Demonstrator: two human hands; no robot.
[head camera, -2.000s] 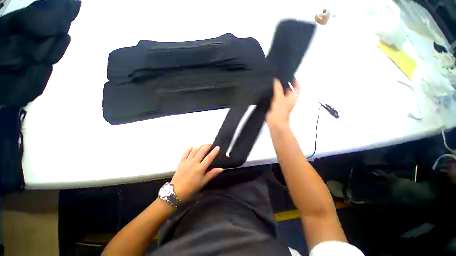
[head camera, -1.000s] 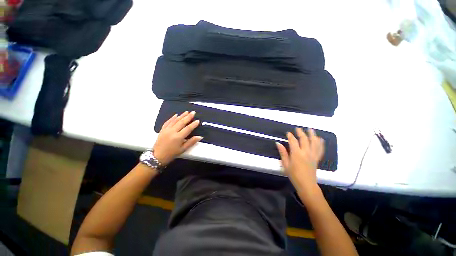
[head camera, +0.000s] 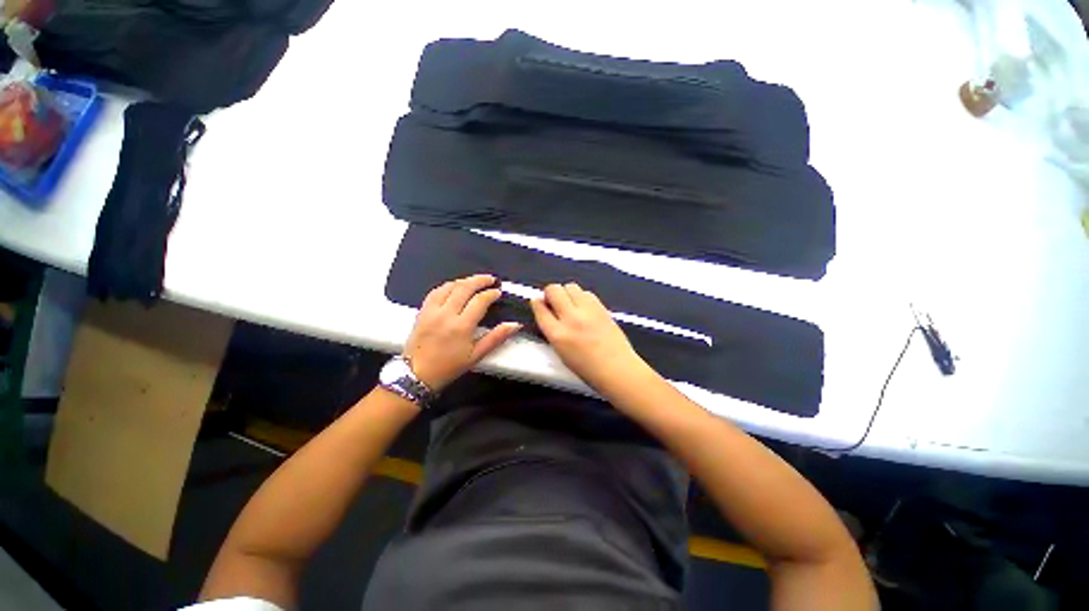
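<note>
A black slotted fabric panel (head camera: 764, 358) lies flat along the table's front edge. Its narrow slot shows as a white bar between and to the right of my hands. My left hand (head camera: 454, 328) rests on the panel near the slot's left end, fingertips at the slot edge. My right hand (head camera: 582, 331) is beside it, fingers bent together at the lower slot edge. Whether the fingertips pinch the cloth cannot be made out. Two overlapping black panel stacks (head camera: 609, 191) lie behind the panel.
Thread snips (head camera: 937, 346) with a dark cord lie right of the panel. A bundle of black strips (head camera: 141, 203), a blue tray (head camera: 74, 143) and a black cloth pile (head camera: 179, 48) are at the left. Clear plastic bags (head camera: 1051, 72) lie far right.
The panel was swung from a slant to lie lengthwise before the stacks. My right hand then moved left from the panel's right end to near my left hand.
</note>
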